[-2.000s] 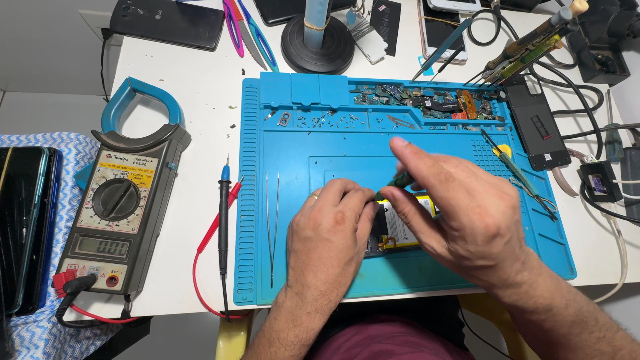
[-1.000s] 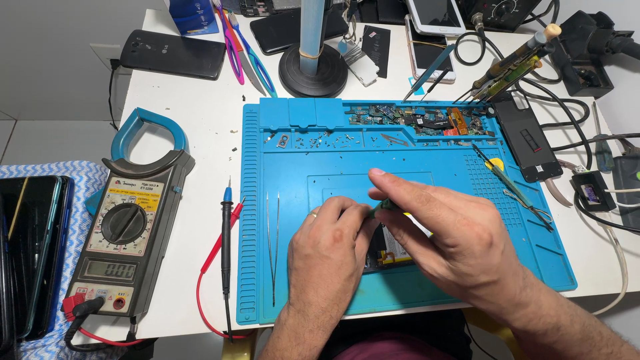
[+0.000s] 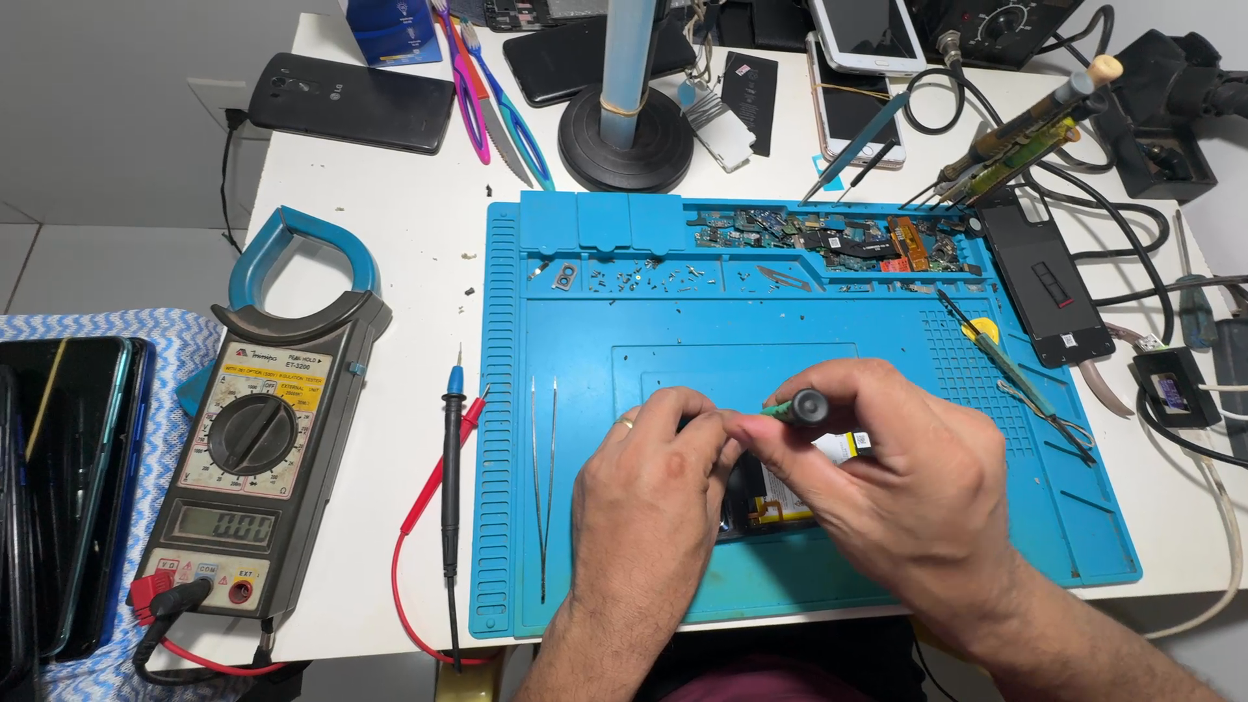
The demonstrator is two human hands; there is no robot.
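On the blue silicone repair mat (image 3: 565,331) lies an opened phone (image 3: 780,502), its battery partly showing under my hands. My right hand (image 3: 887,468) holds a small green screwdriver (image 3: 801,407) with a black cap, its cap end toward the camera and its tip hidden by my fingers. My left hand (image 3: 658,487) is at the phone's left side, fingertips bent against those of the right hand; whether it pinches something small cannot be seen. Steel tweezers (image 3: 544,487) rest on the mat to the left of my left hand.
A clamp multimeter (image 3: 258,439) and its probes (image 3: 451,478) lie left of the mat. Screws and circuit boards (image 3: 829,239) fill the mat's back trays. Behind stands a round black base (image 3: 624,146) with a post. Cutters or tweezers (image 3: 1019,375) and cables lie at right.
My right hand has tilted the screwdriver, so its black cap now faces the camera. Both hands remain together over the phone. The view has shifted slightly.
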